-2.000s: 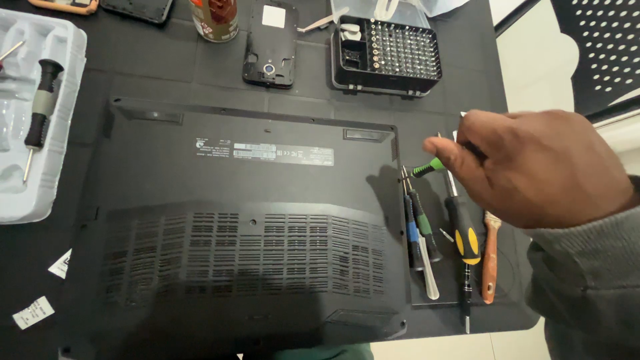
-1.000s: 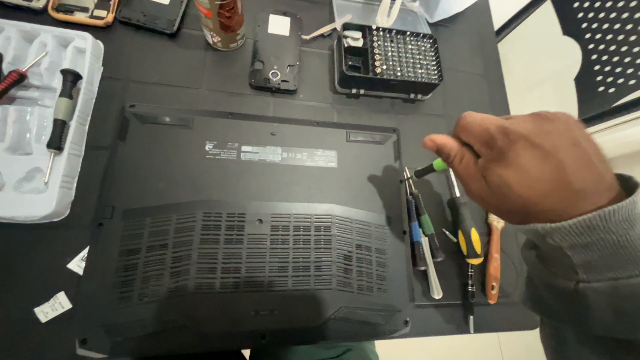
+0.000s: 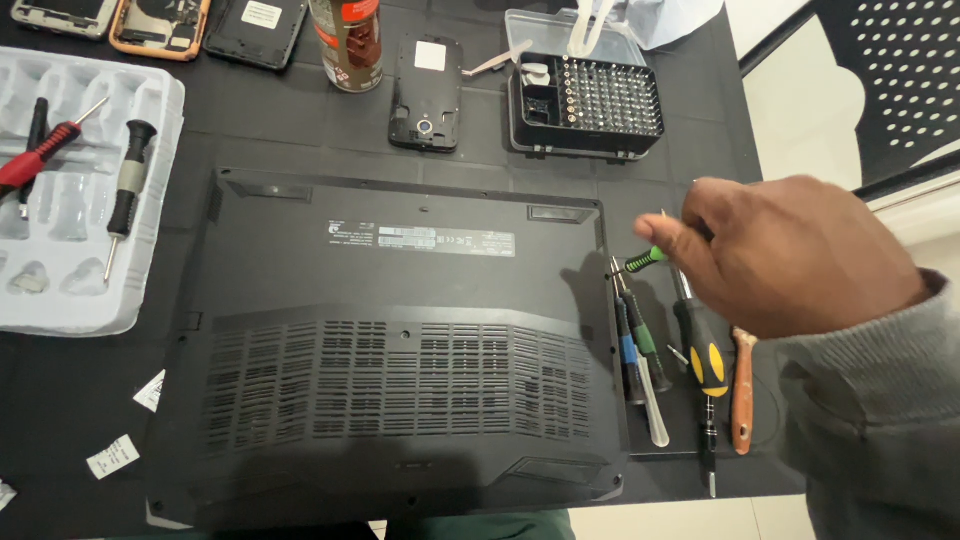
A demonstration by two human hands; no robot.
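Note:
A black laptop [image 3: 390, 285] lies bottom side up on the dark table, its vent grille toward me. My right hand [image 3: 795, 259] grips a green and black screwdriver [image 3: 645, 259], whose tip meets the laptop's right edge at a screw hole. Beside that edge lie a blue-banded screwdriver [image 3: 628, 349], a green-banded screwdriver [image 3: 645, 337] and a pale flat pry tool [image 3: 655, 412]. Under and below the hand are a black and yellow screwdriver [image 3: 707, 360] and an orange-brown wooden-looking handle [image 3: 742, 397]. My left hand is out of view.
Screwdrivers lie in a white plastic tray [image 3: 169, 112] at left. Along the back stand a can [image 3: 349, 45], a phone body [image 3: 427, 90], tweezers [image 3: 499, 58] and a screwdriver bit case [image 3: 589, 139]. Paper scraps [image 3: 114, 456] lie left of the laptop. A perforated black chair [image 3: 907, 75] is beyond the table.
My right hand stays at the laptop's right edge with the green screwdriver in it, its pose only slightly different. The laptop and the tools beside it have not plainly moved.

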